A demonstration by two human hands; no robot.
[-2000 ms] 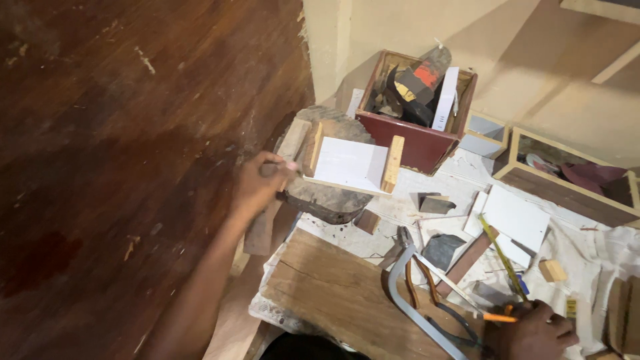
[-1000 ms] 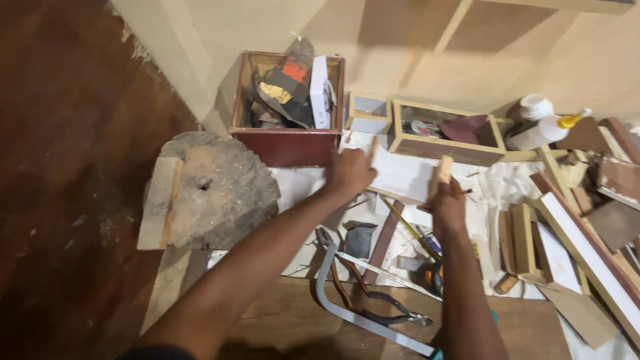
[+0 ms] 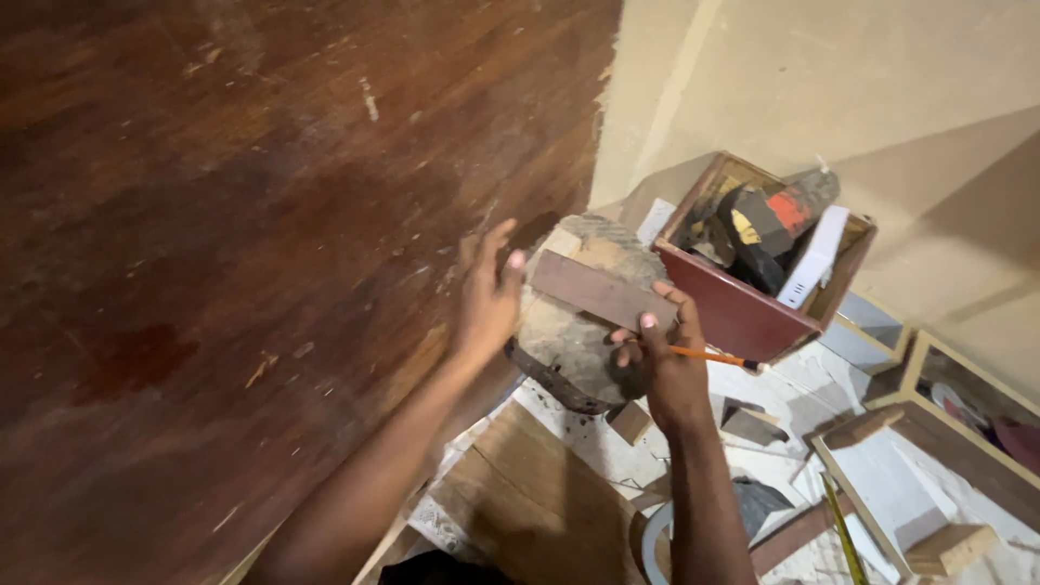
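My right hand (image 3: 670,349) grips the right end of a flat brown wooden strip (image 3: 601,288) between thumb and fingers, with an orange pencil (image 3: 715,355) tucked in the same hand. The strip is over a round, rough wooden block (image 3: 569,349). At the strip's left end, my left hand (image 3: 491,296) has its fingers apart and holds nothing. Part of a pale wood piece (image 3: 562,241) shows on the block behind the strip. A white panel with wooden end pieces (image 3: 881,479) lies at the lower right.
A dark red wooden box (image 3: 731,313) holding tools stands behind the block. Small wooden trays (image 3: 975,439) line the wall at right. A brown board (image 3: 528,487), a yellow measuring tape (image 3: 845,528) and a grey curved frame (image 3: 652,544) are nearer. A large brown wooden surface (image 3: 284,203) fills the left.
Both hands have left the white panel, which now lies at the lower right. The brown strip is now in my right hand over the round block. The view has swung left.
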